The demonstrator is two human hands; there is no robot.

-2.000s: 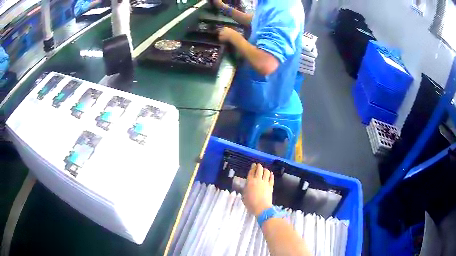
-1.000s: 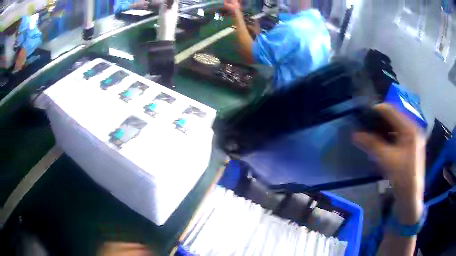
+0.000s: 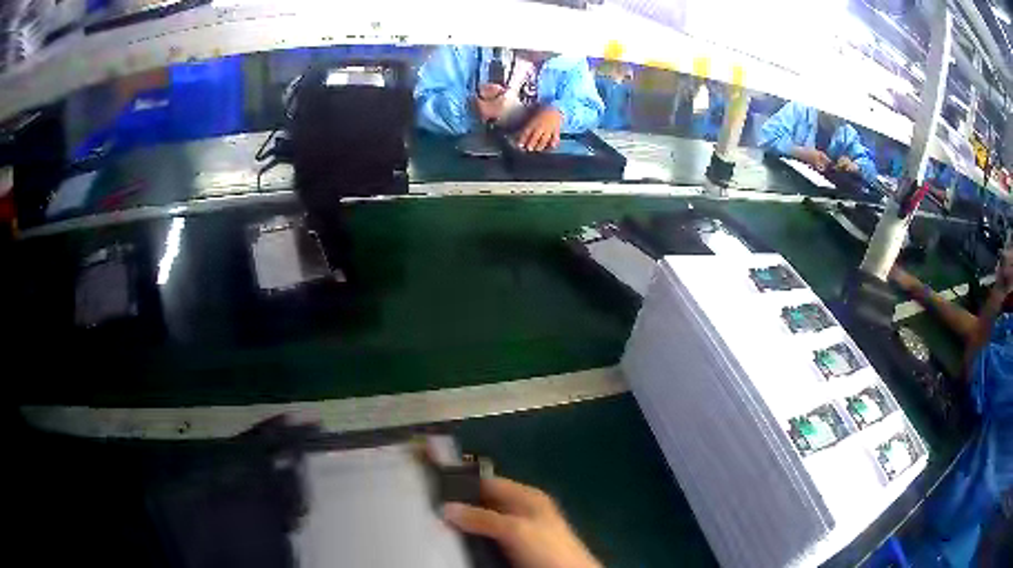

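A black tray (image 3: 228,499) with a silver-white device body (image 3: 372,510) in it lies low at the near left, blurred and cut by the bottom edge. My right hand (image 3: 517,524) grips the tray's right edge, thumb beside the device. A small orange spot shows at the device's top corner. My left hand is not in view. A tall stack of white compartment trays (image 3: 728,416) stands to the right, with several circuit boards (image 3: 816,427) in its top tray.
Several black trays with devices (image 3: 291,257) lie on the green bench (image 3: 478,288) beyond the pale rail (image 3: 522,391). Two touch or nearly touch the white stack's far side. People in blue smocks work across the line and at the far right. A post (image 3: 889,239) stands behind the stack.
The view has swung left, away from the blue bin. The blurred black object raised by my right hand is gone from view; that hand now holds a tray with a device. My left hand has left the picture.
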